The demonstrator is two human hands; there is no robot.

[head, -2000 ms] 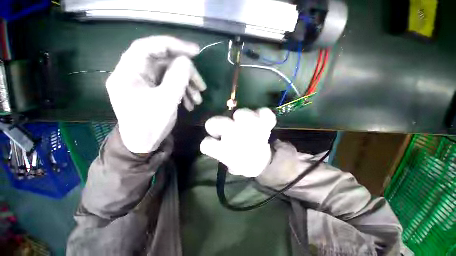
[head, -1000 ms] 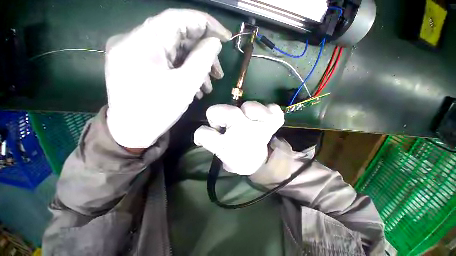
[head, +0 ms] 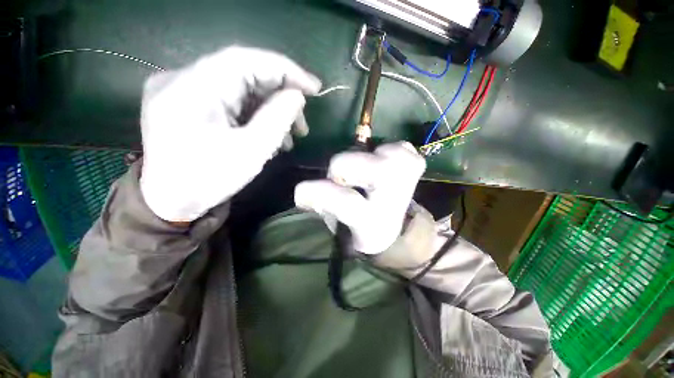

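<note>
My gloved left hand (head: 218,129) pinches the thin silvery solder wire (head: 103,52), whose short end sticks out right of the fingertips, apart from the iron. My gloved right hand (head: 367,193) is closed on the soldering iron (head: 369,111), its handle mostly hidden by the glove. The iron's tip points up at the joint of white and blue leads by the lower edge of the silver housing (head: 432,16). The white lead (head: 409,80), blue lead (head: 460,97) and red leads (head: 480,100) run to the small circuit board (head: 447,142) near the bench's front edge.
The round silver motor end (head: 526,33) is at the top right. A yellow sponge in a black holder (head: 619,37) lies beyond. A black object (head: 641,176) is at the right edge. Green (head: 606,273) and blue (head: 18,214) baskets stand below the bench.
My left hand has drawn left and down from the joint, so the solder end has left the iron's tip. My right hand keeps the iron at the joint; the housing sits slightly left.
</note>
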